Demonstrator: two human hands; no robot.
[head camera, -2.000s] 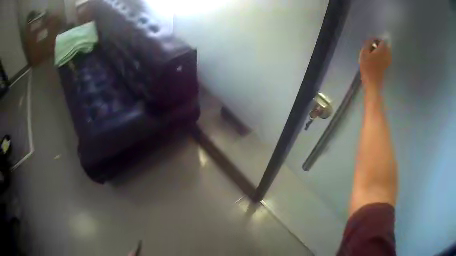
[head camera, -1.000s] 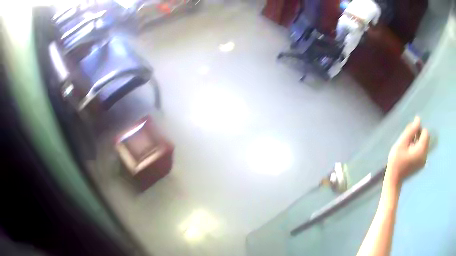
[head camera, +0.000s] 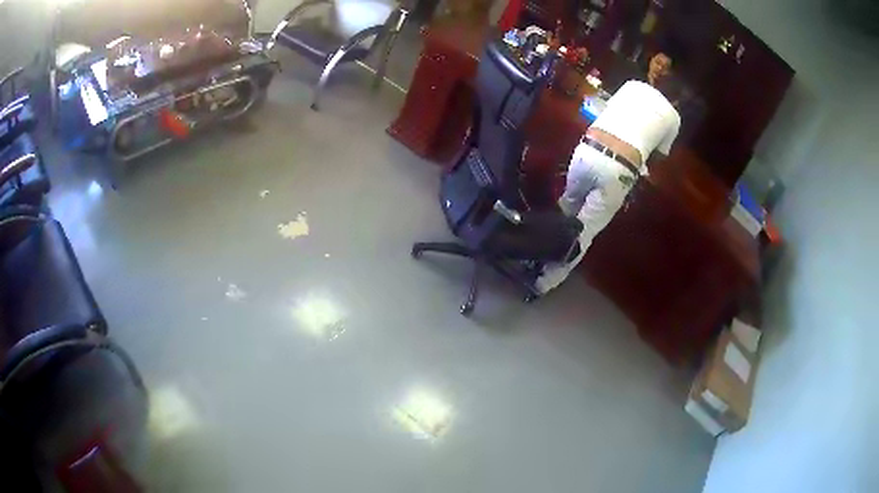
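Neither of my hands is in the picture. A large glossy red-brown desk (head camera: 646, 279) stands ahead on the right, with small items on its far part. A black wheeled office chair (head camera: 506, 193) stands at its near side. A person (head camera: 617, 144) in a white top and white trousers bends over the desk beside the chair.
Black armchairs (head camera: 48, 289) line the left edge. A low table (head camera: 183, 106) with cluttered items is at the upper left. A cardboard carton (head camera: 728, 380) with white labels lies by the right wall. A red object (head camera: 96, 472) is at the lower left. Grey floor (head camera: 289, 366) shows light reflections.
The door and the hand on its handle have gone out of view. The view has moved into the office, and the desk, chair and person now appear larger and nearer the middle.
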